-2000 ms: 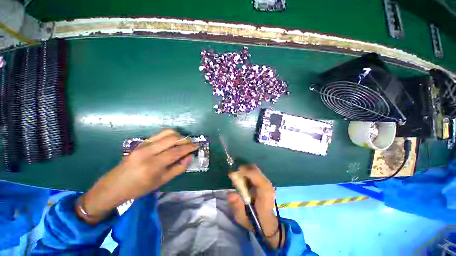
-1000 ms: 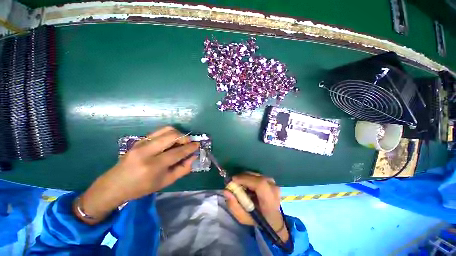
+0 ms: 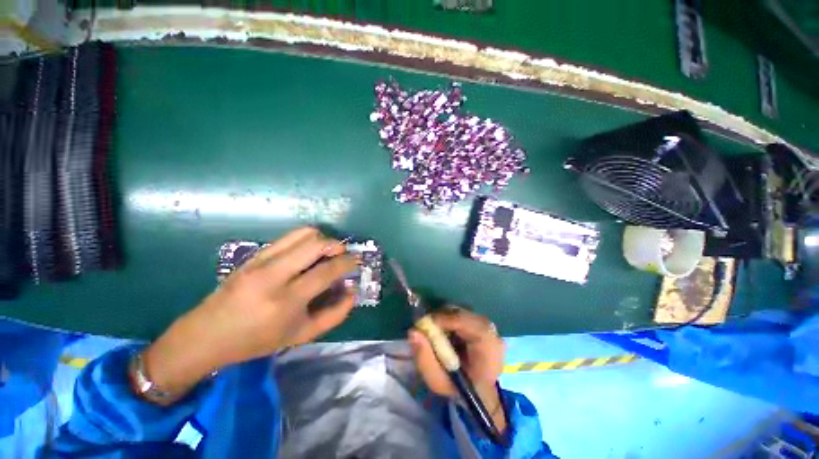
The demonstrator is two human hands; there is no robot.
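Note:
A phone assembly (image 3: 369,272) lies flat at the bench's near edge, its middle covered by my left hand (image 3: 280,294). My left fingers are pinched over its right part, with a thin pale wire tip showing at the fingertips; the grip is small, and it looks like solder wire. My right hand (image 3: 462,351) holds a soldering iron (image 3: 438,344) with a cream and black handle. Its metal tip points up and left, just right of the assembly and apart from it. A second phone assembly (image 3: 536,242) lies to the right, untouched.
A heap of tiny purple-pink components (image 3: 449,148) lies beyond my hands. Black ribbed strips (image 3: 58,170) are at the left end. On the right are a fan (image 3: 642,188), a whitish pot (image 3: 663,250) and a tan base (image 3: 696,291). A pale edge strip (image 3: 359,42) borders the conveyor.
The iron tip moved left to the assembly a second ago and is now back to its right, clear of it. My left hand stays over the assembly. The view has shifted slightly.

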